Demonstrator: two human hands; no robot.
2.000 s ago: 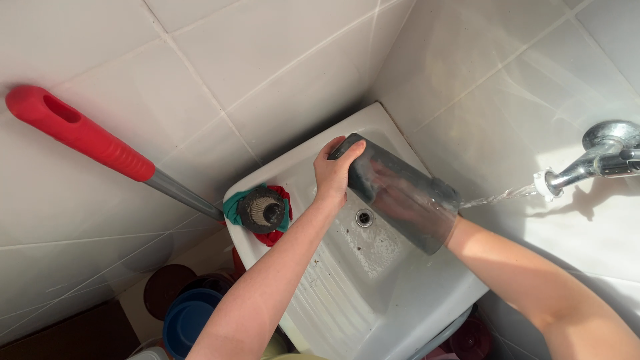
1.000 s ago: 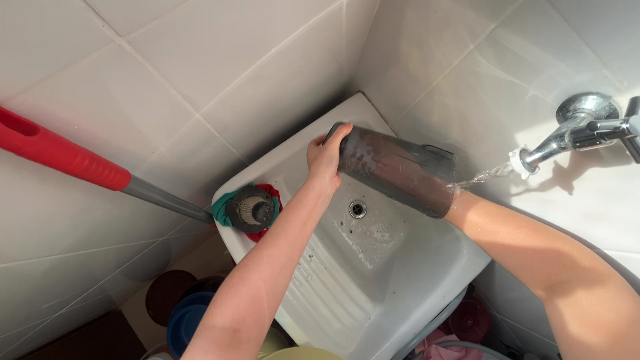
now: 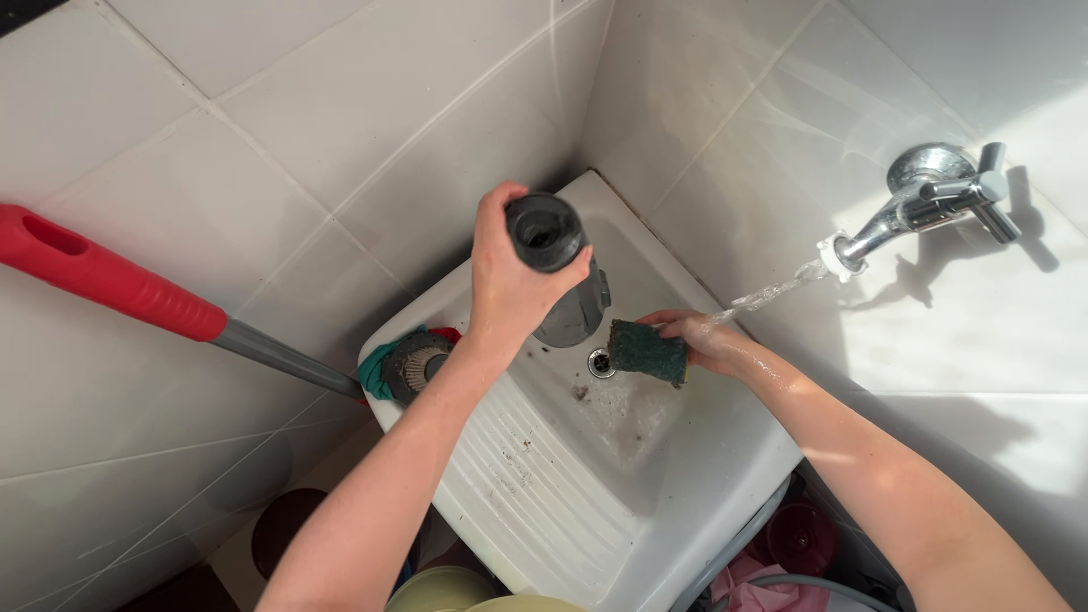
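Observation:
My left hand (image 3: 514, 276) grips a dark grey translucent plastic container (image 3: 571, 310) by its closed-looking end, which has a round recess and faces up toward me, over the basin of the white laundry sink (image 3: 544, 501). In my right hand (image 3: 710, 340) is a worn sponge with a green scouring side (image 3: 648, 352), held above the basin just right of the drain (image 3: 601, 363). Water runs from the chrome tap (image 3: 901, 212) onto the right hand and wrist. Whatever is inside the container is hidden.
A round grey part with a pleated filter (image 3: 416, 365) rests on teal and red cloth at the sink's left corner. A red-handled pole (image 3: 119, 280) leans at left. Buckets and a pink cloth (image 3: 765, 586) lie below. Tiled walls enclose the sink's back.
My right hand has come out of the container and now shows the sponge. The container has swung from lying sideways to standing steeply, its end toward me.

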